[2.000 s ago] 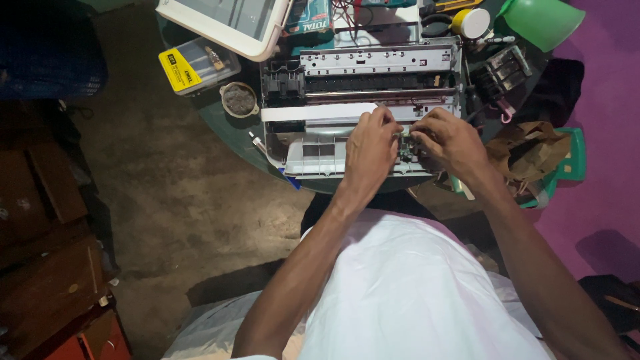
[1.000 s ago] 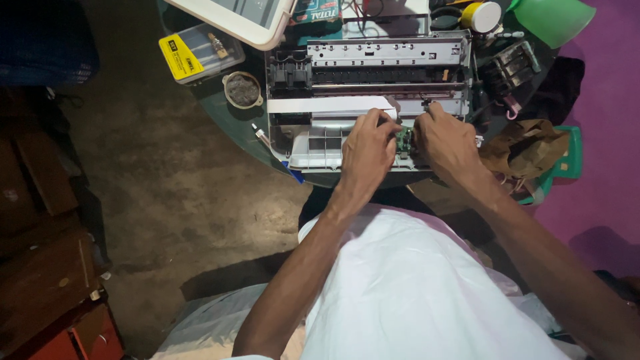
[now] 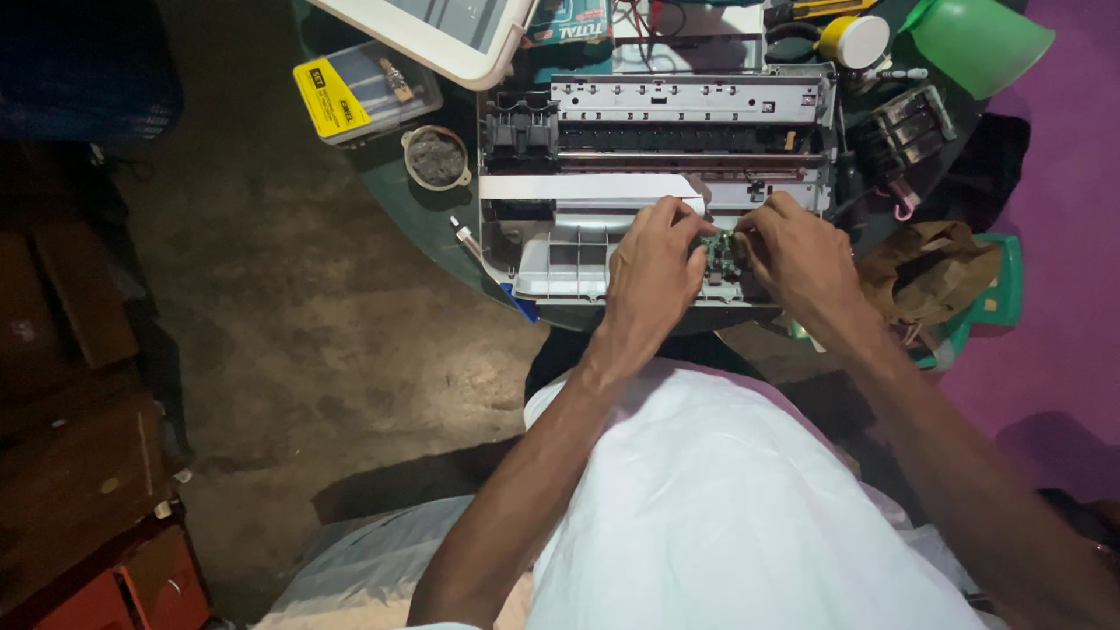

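Observation:
An opened printer chassis (image 3: 691, 101) lies on a round dark table, its metal rails and black carriage parts exposed. A green circuit board (image 3: 721, 255) sits at its near right part, between my hands. My left hand (image 3: 654, 254) has its fingertips at the board's left edge, beside the end of a white flat ribbon cable (image 3: 582, 187) that runs across the chassis. At the board's right side is my right hand (image 3: 801, 254), fingers bent and thumb close to the index finger. Whether either hand grips the board or cable is hidden by the fingers.
Left of the chassis are a small metal dish (image 3: 436, 158), a yellow-labelled plastic case (image 3: 367, 92) and a white-framed panel (image 3: 446, 35). At the right lie a black printer part (image 3: 910, 127), a green cup (image 3: 976, 44), a yellow-and-white roll (image 3: 853, 42) and a brown bag (image 3: 932, 271).
Both hands stay at the circuit board. The fingers of my right hand have shifted slightly.

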